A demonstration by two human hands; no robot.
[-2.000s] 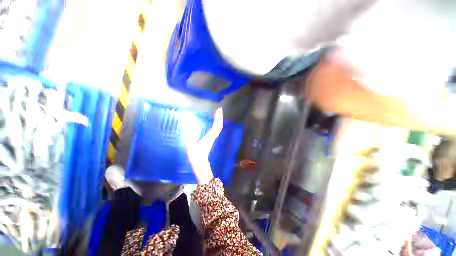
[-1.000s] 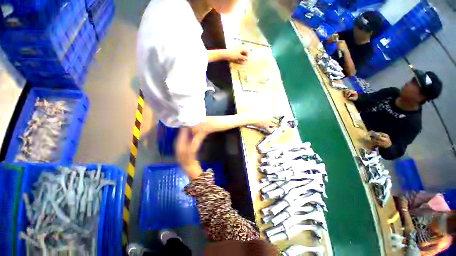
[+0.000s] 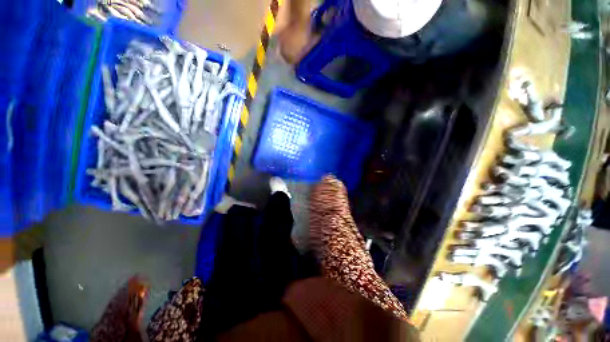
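Note:
An empty blue crate (image 3: 314,143) with a bright, shiny bottom lies on the floor in front of my feet. My right patterned sleeve reaches to the crate's near edge; no right hand shows past its cuff, so contact cannot be told. At lower left, a blurred brown shape, possibly my left hand (image 3: 137,288), shows beside patterned cloth; its fingers cannot be made out. A blue crate (image 3: 235,143) at the left holds heaped grey limbs (image 3: 157,123).
Yellow-black tape (image 3: 257,67) runs between the crates. A blue stool (image 3: 348,63) and a person's white cap or clothing (image 3: 399,15) are at the top. Grey limbs (image 3: 522,207) lie in a row on the tan bench (image 3: 535,47), beside the green belt (image 3: 583,73).
The view has swung down and left, towards the floor. The bench has shifted right and the limb crate up. My right hand, visible over the floor before, no longer shows.

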